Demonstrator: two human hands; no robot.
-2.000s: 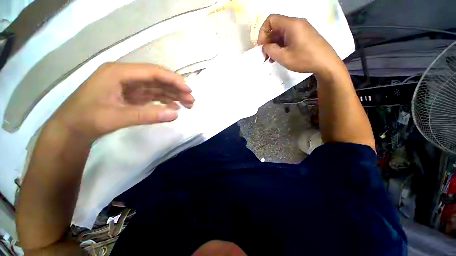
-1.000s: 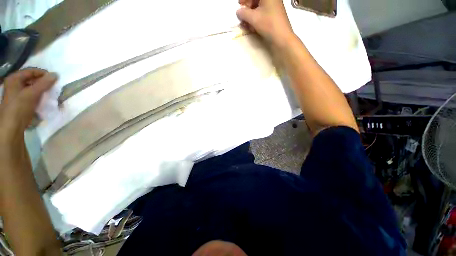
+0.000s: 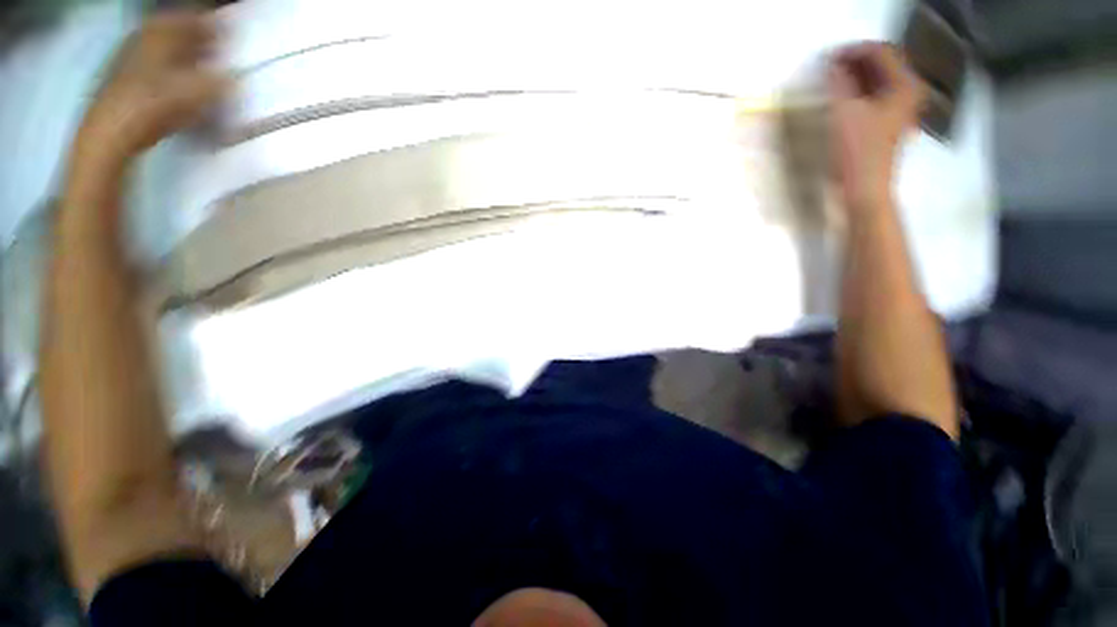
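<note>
Beige-grey curved fabric strips [image 3: 355,202] lie side by side on the white-covered table [image 3: 962,245]. White layers cover parts of them. My left hand [image 3: 165,80] is at the upper left, strongly blurred, with its fingers closed near the strips' left end. My right hand [image 3: 872,92] is at the upper right, also blurred, its fingertips pinched together. A pale white strip [image 3: 551,55] spans between both hands and seems held at its two ends; its outline is lost in the glare.
The dark iron rest [image 3: 937,61] lies just beyond my right hand on the table. Blurred bundles [image 3: 294,490] are on the floor at the lower left. A fan edge [image 3: 1078,490] shows at the far right. White cloth [image 3: 331,367] hangs at the table's near edge.
The view has turned, so the table now lies nearly level. My left hand has come from the left edge to the upper left. The strips' left ends appear higher; the iron has left the view.
</note>
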